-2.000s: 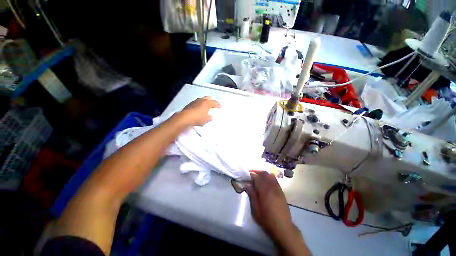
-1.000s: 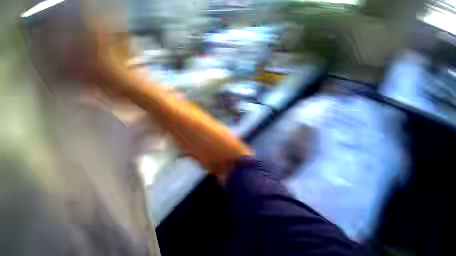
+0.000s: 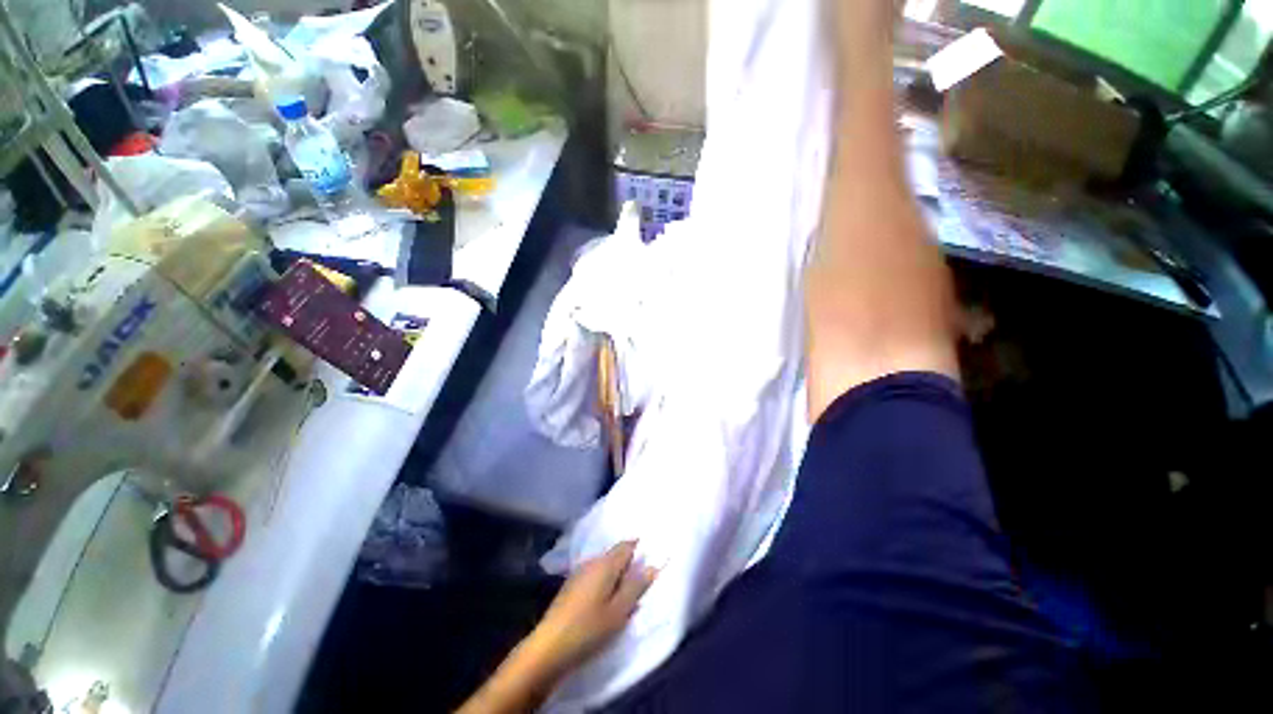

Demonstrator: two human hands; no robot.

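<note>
A long white cloth (image 3: 712,349) runs from the top edge down to the bottom centre, beside the table and along my right arm. My left hand (image 3: 600,600) lies on its lower part, fingers bent; whether they grip it is unclear. My right forearm, bare below a dark blue sleeve, reaches up along the cloth's right side; my right hand is beyond the top edge. A bunched white piece (image 3: 566,363) hangs left of the long cloth, with a tan strip or stick (image 3: 609,398) against it.
The sewing machine (image 3: 126,349) stands left on the white table (image 3: 328,558), with black-and-red scissors (image 3: 196,537), a dark red phone-like panel (image 3: 335,324), a bottle (image 3: 314,154) and orange-yellow material (image 3: 419,188). A cardboard box (image 3: 1040,126) stands on another table at upper right.
The view has swung right, so the machine now shows at the left. My hands have left the cloth at the needle; my right arm is stretched forward along a long white cloth.
</note>
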